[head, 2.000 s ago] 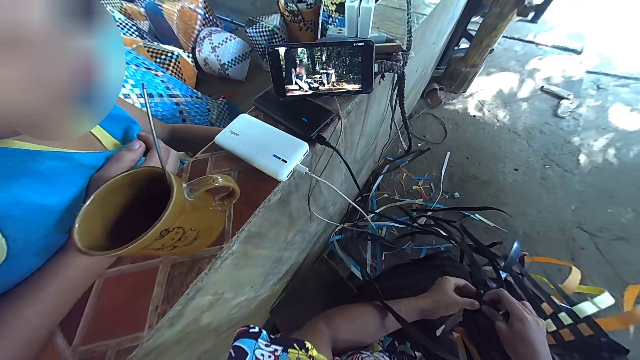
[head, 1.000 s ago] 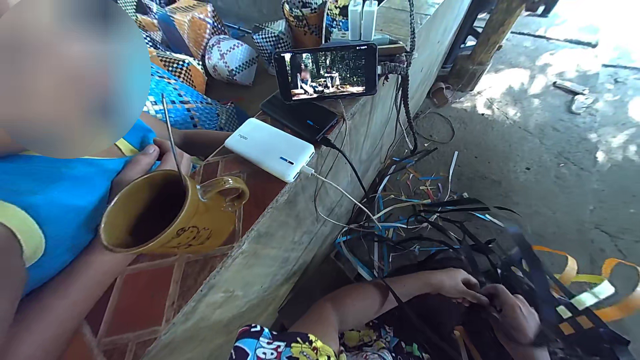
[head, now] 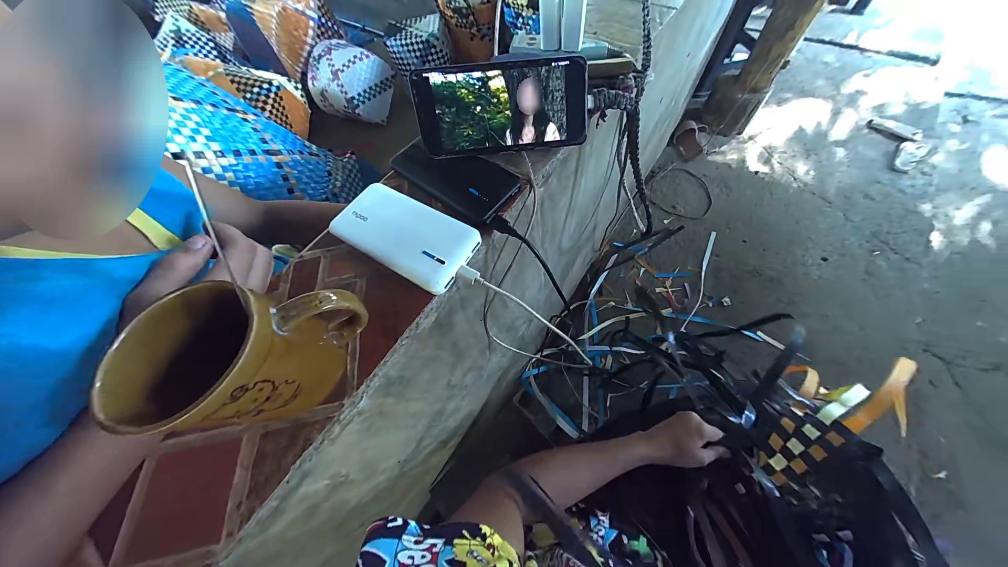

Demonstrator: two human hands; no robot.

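Observation:
At the lower right, my left hand (head: 687, 439) is closed on the black strips of a partly woven piece (head: 827, 488). That piece is black with a yellow and orange checkered patch and loose strip ends. My right hand cannot be made out among the dark strips. Long black strips (head: 669, 346) stick up above my left hand, some of them blurred. Cut strips in blue, white and black (head: 591, 378) lie in a tangle on the ground beside the ledge.
A tiled ledge (head: 193, 480) holds a brown mug (head: 276, 386) with a metal stirrer, white (head: 394, 236) and black power banks (head: 453, 177), cables and a propped phone (head: 500, 106). Another person sits at left, a hand (head: 236, 256) behind the mug. Woven baskets (head: 350, 79) stand behind.
My right hand, seen beside my left one in both earlier frames, can no longer be made out. The woven piece's checkered patch shows more fully. The picture on the phone is different.

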